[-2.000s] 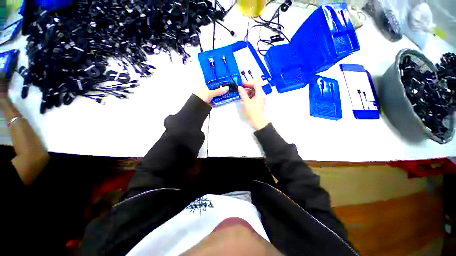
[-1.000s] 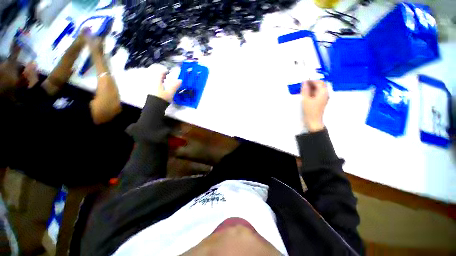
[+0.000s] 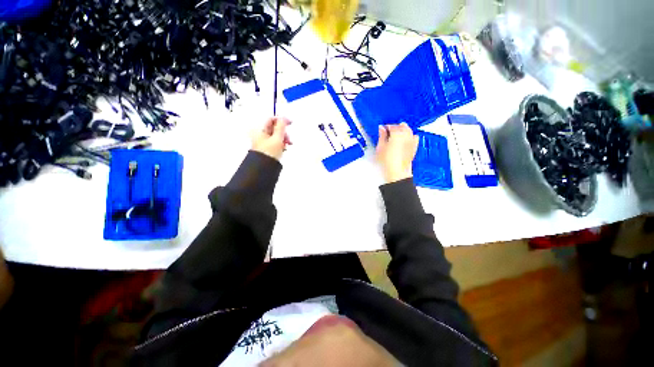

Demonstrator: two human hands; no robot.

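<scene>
A filled blue tray (image 3: 143, 193) lies on the table at the left, with two cable plugs side by side at its top and black cable bundled below. A white box sleeve with blue edges (image 3: 315, 118) lies flat between my hands. My left hand (image 3: 271, 137) is over the table left of the sleeve, loosely curled, with nothing visible in it. My right hand (image 3: 396, 149) is at the lower edge of the stacked blue trays (image 3: 401, 97), beside a single blue tray (image 3: 432, 161). Its fingers are closed together; whether they grip anything is hidden.
A large black cable pile (image 3: 143, 57) covers the upper left. Loose cables (image 3: 358, 57) and a yellow object (image 3: 333, 18) are at the top centre. Another white-and-blue sleeve (image 3: 473, 149) and a grey bucket of cables (image 3: 518, 147) stand at the right.
The filled tray, earlier held by my left hand, now lies released on the left. My left hand has come back toward the sleeve. My right hand has moved from the sleeve to the stacked trays.
</scene>
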